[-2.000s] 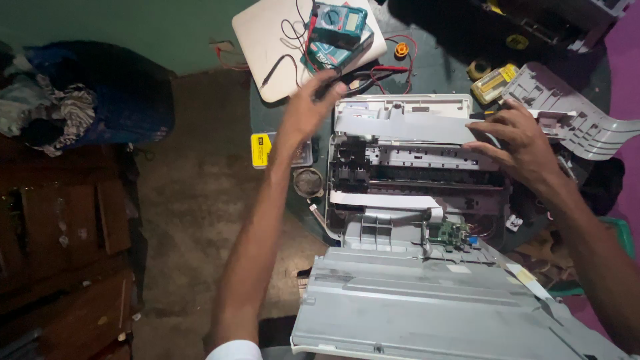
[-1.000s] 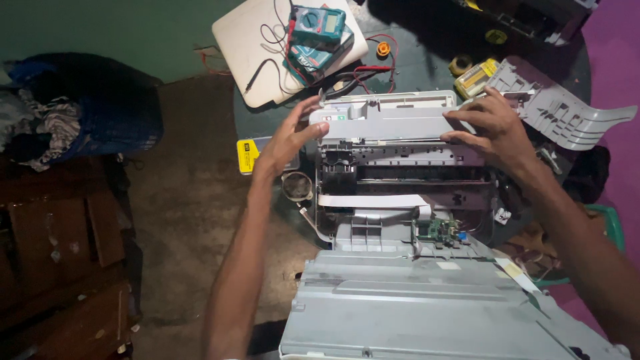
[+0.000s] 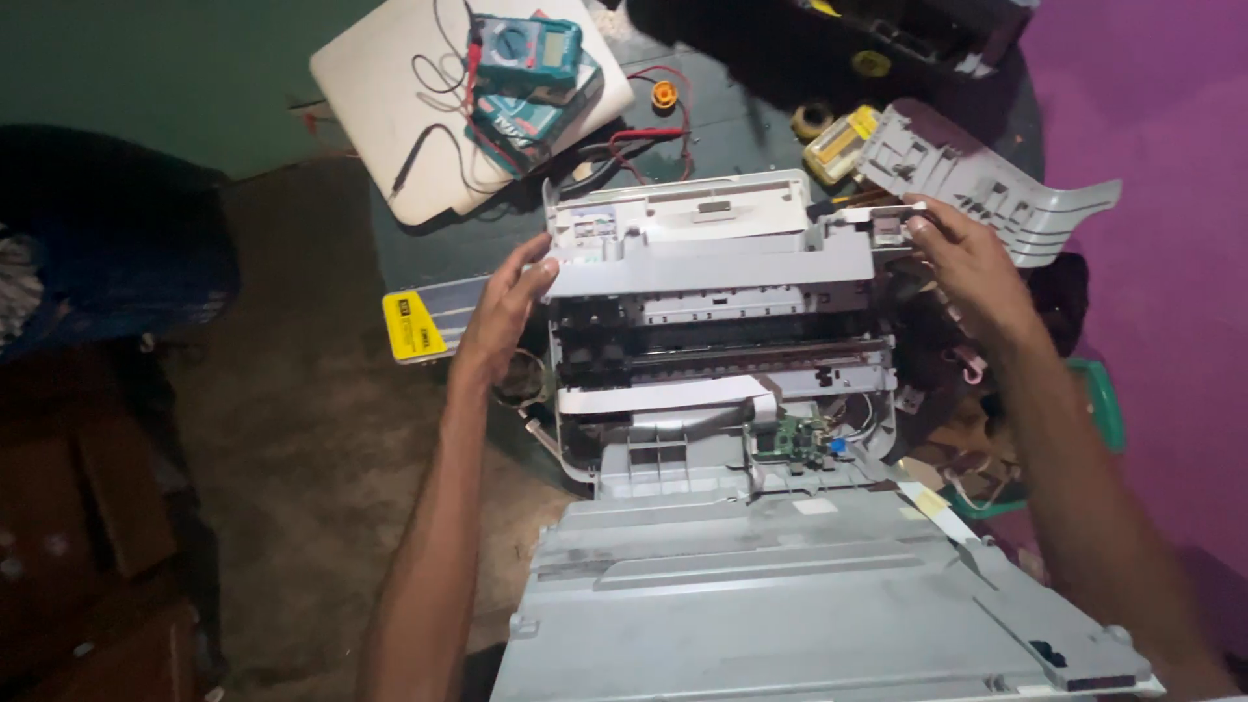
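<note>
An opened printer point(image 3: 721, 361) lies on a dark round table, its insides showing. Across its far part sits a long grey plastic cover strip point(image 3: 712, 271). My left hand point(image 3: 507, 307) grips the strip's left end between thumb and fingers. At the right end my right hand point(image 3: 960, 253) pinches a small plastic part with a bracket point(image 3: 887, 227), which seems joined to the strip. Nearer to me are a white ribbon cable point(image 3: 663, 396) and a green circuit board point(image 3: 790, 439). The large grey scanner housing point(image 3: 741, 595) is tilted toward me.
Behind stand a multimeter point(image 3: 526, 49) on its box and a white panel point(image 3: 370, 78). A curved grey plastic panel point(image 3: 985, 185) and a yellow case point(image 3: 838, 146) lie at back right. A yellow-labelled pack point(image 3: 414, 325) and a tape roll point(image 3: 522, 378) are left; a green basket point(image 3: 1102, 409) is right.
My left hand has come down from above the printer to the strip's left end. My right hand has moved outward to the right. The strip has shifted toward me, showing more of the frame behind it.
</note>
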